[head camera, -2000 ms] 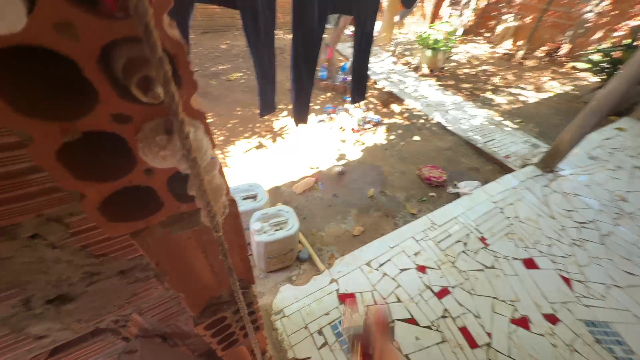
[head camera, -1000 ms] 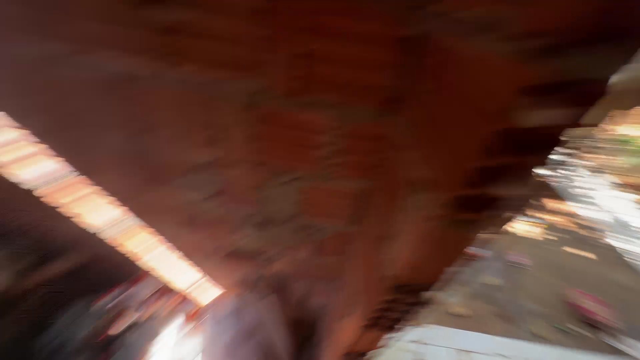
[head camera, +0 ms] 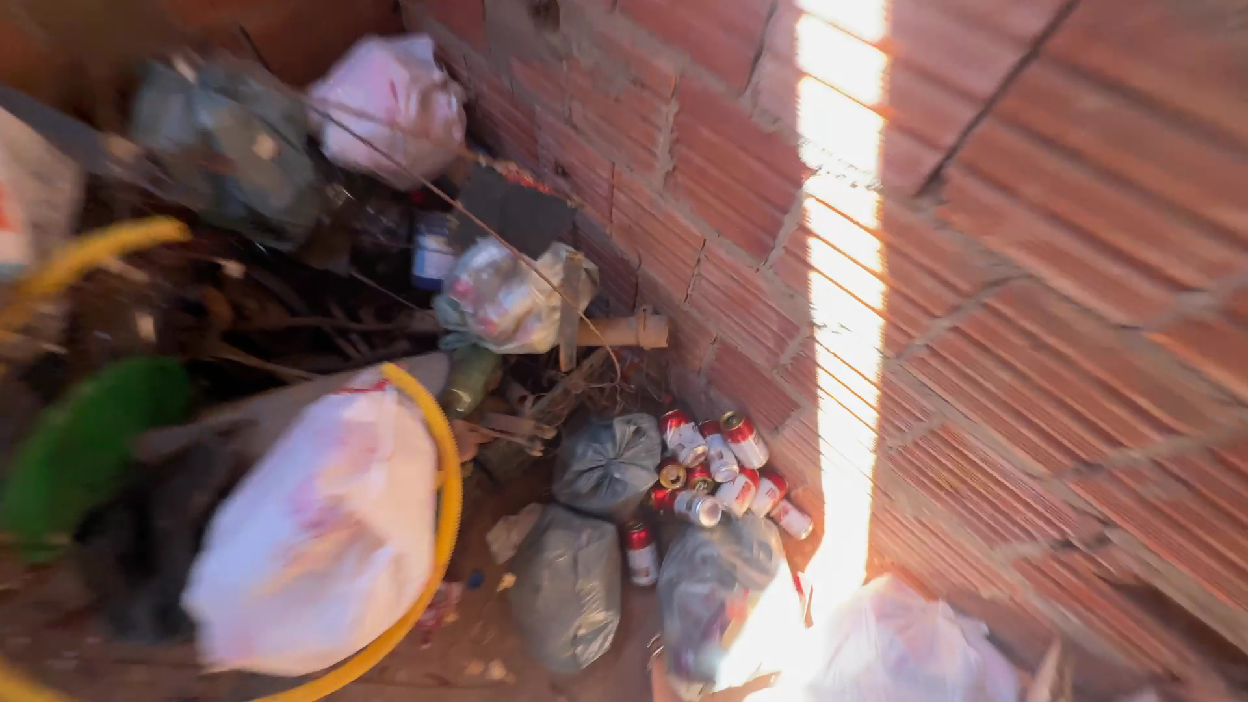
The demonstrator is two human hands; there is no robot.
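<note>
Neither of my hands shows clearly. Small skin-toned shapes at the bottom edge, beside a grey plastic bag [head camera: 726,595] and a whitish plastic bag [head camera: 907,648], may be parts of them; glare and blur hide what they touch. Red and white drink cans [head camera: 741,439] lie in a pile against the brick wall. Another can [head camera: 641,554] is apart from the pile, between the grey bags. Left of the cans are a knotted grey bag [head camera: 609,463] and a second grey bag [head camera: 565,590]. A large white sack [head camera: 322,536] lies farther left.
A yellow hose [head camera: 450,478] curves around the white sack. Behind are a bag of mixed items [head camera: 507,292], a pink-white bag [head camera: 390,112], a clear bag [head camera: 234,146], sticks and a short pipe [head camera: 624,331]. A green object [head camera: 97,448] is at left. The hollow-brick wall [head camera: 1053,390] rises at right.
The view has swung from the tiled yard to this wall corner with bags and cans. A blurred hand showed at the bottom two seconds ago, over the mosaic tiles.
</note>
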